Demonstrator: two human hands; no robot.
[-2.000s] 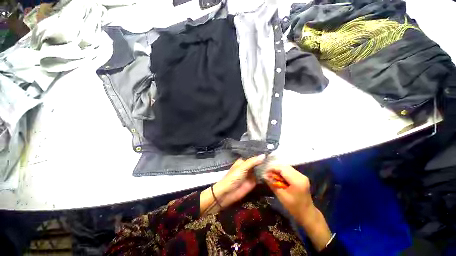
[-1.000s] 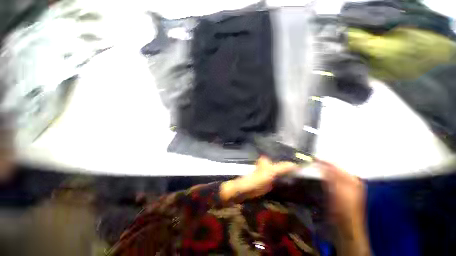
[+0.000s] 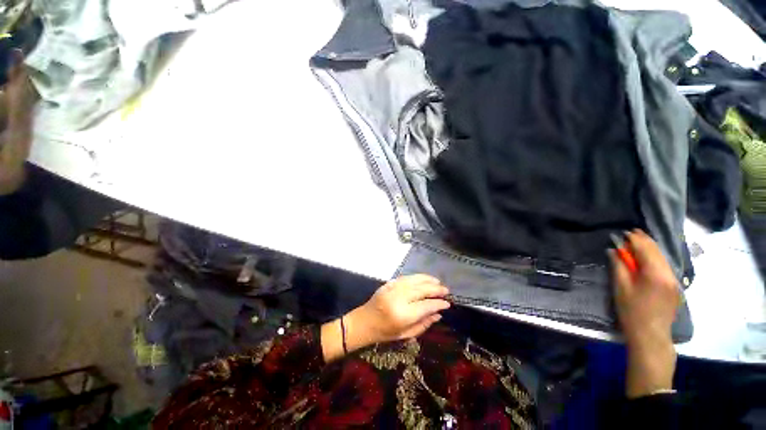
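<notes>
The dark grey denim jacket (image 3: 663, 151) lies open on the table, with its black lining (image 3: 529, 126) facing up. Its hem band (image 3: 495, 277) runs along the table's front edge, with a dark label (image 3: 552, 272) at the lining edge. My left hand (image 3: 407, 307) pinches the left end of the hem band. My right hand (image 3: 645, 290) rests on the right part of the hem with the orange-red thread snips (image 3: 626, 258) in it; their blades are mostly hidden.
The white table (image 3: 227, 126) has a dark, curved front edge. Pale grey-green garments (image 3: 92, 50) lie at the upper left. Another person's hand (image 3: 14, 126) is at the left rim. A garment with yellow-green embroidery (image 3: 752, 159) lies at the right. Dark garments (image 3: 201, 285) are piled below.
The view has swung left and closer. My hands, close together at the right hem corner before, are now apart along the hem. The right front panel is folded inward, hiding most of its button row.
</notes>
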